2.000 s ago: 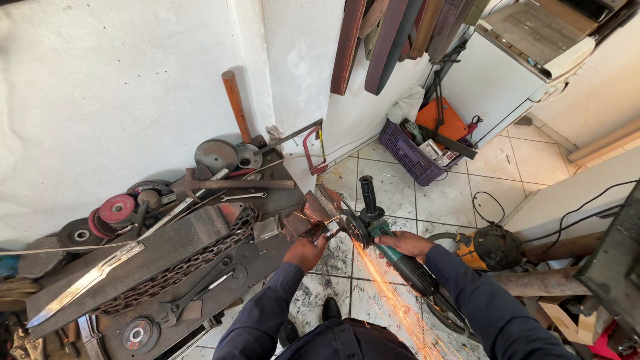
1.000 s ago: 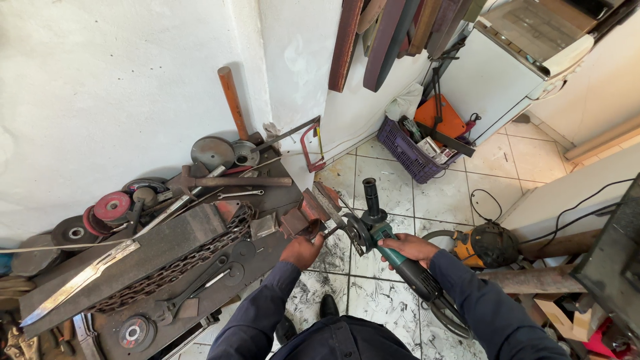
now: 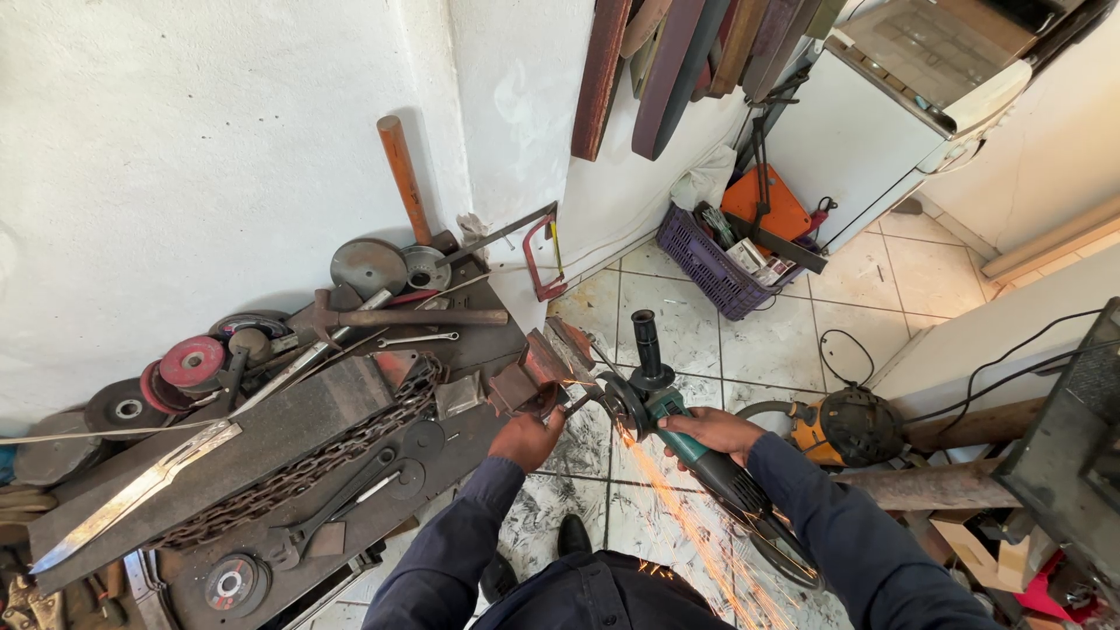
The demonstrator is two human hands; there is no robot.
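My right hand (image 3: pixel 713 433) grips the green and black body of an angle grinder (image 3: pixel 691 446), whose side handle (image 3: pixel 647 341) points up, held by nobody. The grinder's disc and guard (image 3: pixel 619 404) face a small dark metal piece (image 3: pixel 579 405) in the fingers of my left hand (image 3: pixel 528 437). Orange sparks (image 3: pixel 674 507) stream down and to the right from the disc. Beside my left hand, at the bench corner, is a reddish-brown metal vise (image 3: pixel 534 372). The exact shape of the held piece is hard to make out.
The dark metal bench (image 3: pixel 472 437) carries a chain (image 3: pixel 306 481), a hammer (image 3: pixel 411 318), an adjustable wrench (image 3: pixel 328 516), a blade-shaped metal piece (image 3: pixel 131 494) and several grinding discs (image 3: pixel 232 584). A red hacksaw (image 3: pixel 542 258) hangs at the corner. A purple crate (image 3: pixel 713 267) and a yellow-black machine (image 3: pixel 849 426) stand on the floor.
Sparks show two seconds ago, are absent one second ago, and stream from the disc again now. Both hands remain near the vise, the right one still on the grinder.
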